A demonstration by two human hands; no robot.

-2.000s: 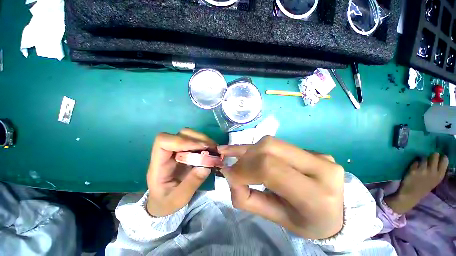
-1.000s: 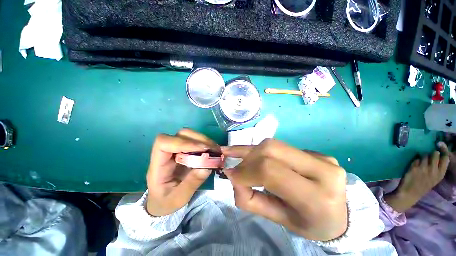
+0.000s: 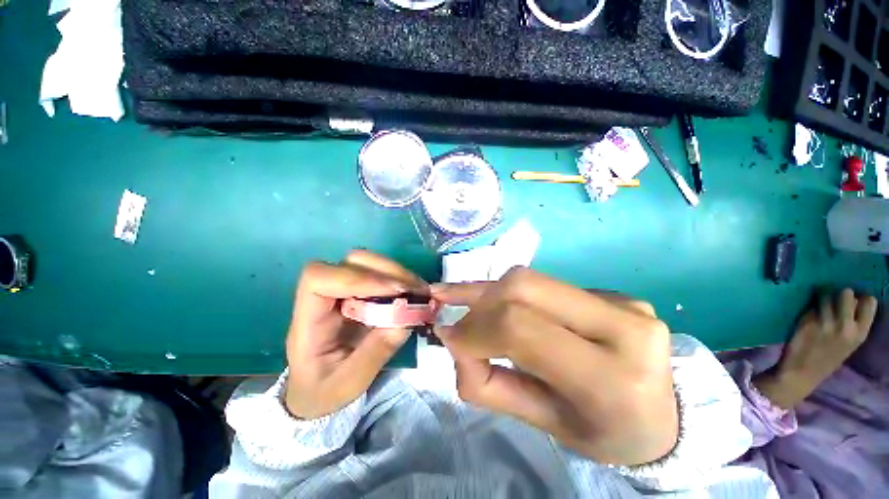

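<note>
My left hand [image 3: 341, 336] holds a watch case [image 3: 392, 313] edge-on between thumb and fingers, with its pale pink-white side band facing me and a dark face above. My right hand [image 3: 560, 361] is at the case's right end, thumb and forefinger closed around a small dark part [image 3: 429, 336] that is mostly hidden by the fingers. Whether that part is a tool tip or a piece cannot be told. A white wipe [image 3: 487, 258] lies on the mat behind and beneath the hands.
A clear round dish [image 3: 461, 193] overlaps its lid [image 3: 394, 168]. Black foam trays [image 3: 439, 78] stand behind. A yellow stick [image 3: 548, 177], crumpled wrapper [image 3: 612, 164], tweezers [image 3: 671, 168] and black pen [image 3: 691, 154] lie right. A small black block [image 3: 781, 258] is near another person's hand [image 3: 829, 341].
Both hands keep nearly the same hold on the watch case. The dish, lid and trays appear slightly further left in the view. The neighbour's second hand, seen a second ago, is no longer visible.
</note>
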